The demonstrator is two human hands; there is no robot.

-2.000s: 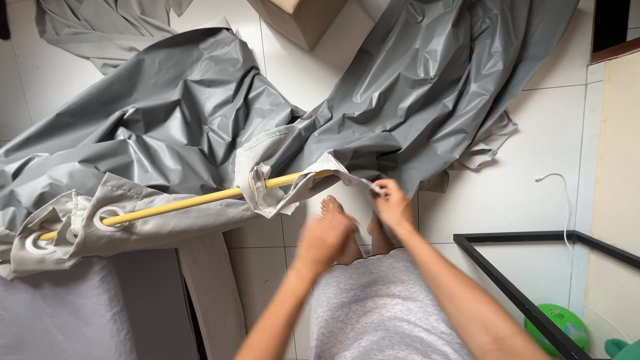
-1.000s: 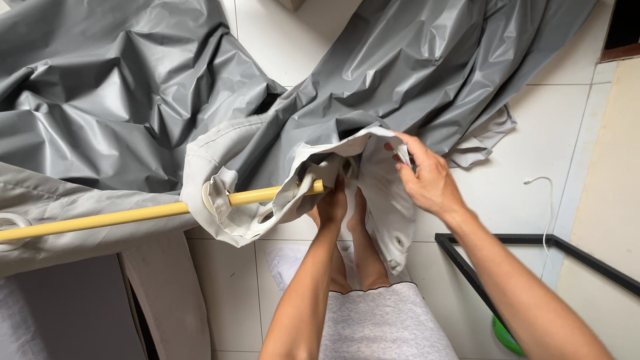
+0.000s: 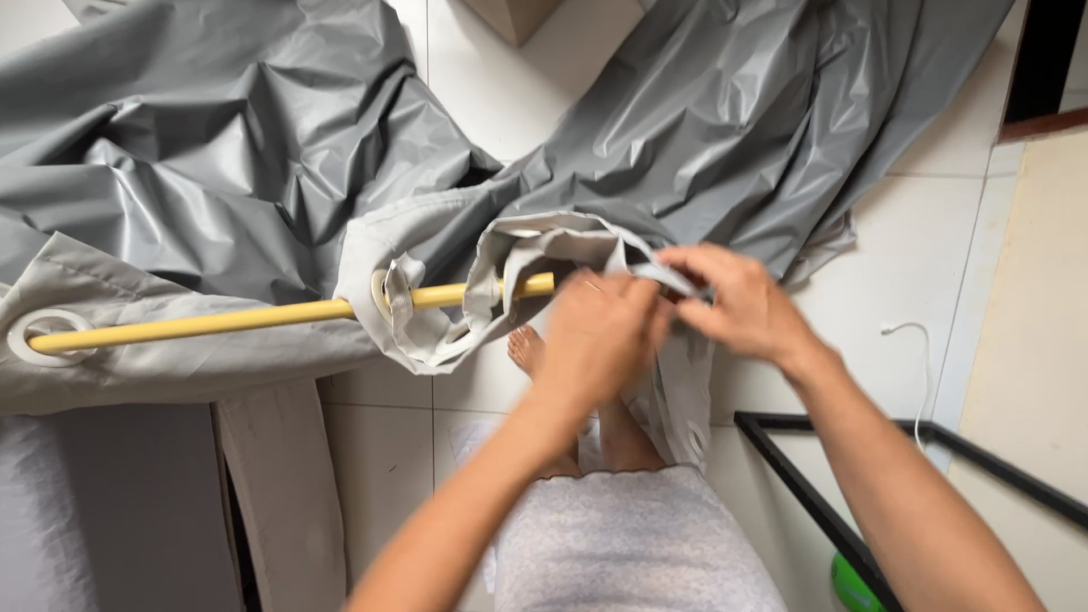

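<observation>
A yellow rod [image 3: 229, 321] passes through a white curtain ring [image 3: 53, 338] at the left and through a bunched pale curtain edge with another ring [image 3: 381, 296] near the middle. Its right end stops just left of my left hand [image 3: 605, 327], which is blurred and closed on the curtain's pale header fabric [image 3: 561, 228]. My right hand [image 3: 735, 297] pinches the same fabric edge between thumb and fingers, close beside the left. The grey curtain [image 3: 629, 144] spreads beyond both hands, and a strip of its pale fabric hangs below them.
A cardboard box [image 3: 514, 17] stands at the top. At the lower right are a black metal frame [image 3: 816, 501], a white cable [image 3: 926, 365] and a green object [image 3: 850, 586]. Grey-covered furniture [image 3: 153, 501] stands at the lower left. My bare feet are on the tiled floor [image 3: 382, 450].
My left hand has come out from beneath the fabric to beside my right hand. The rod passes through more of the bunched fabric than two seconds ago.
</observation>
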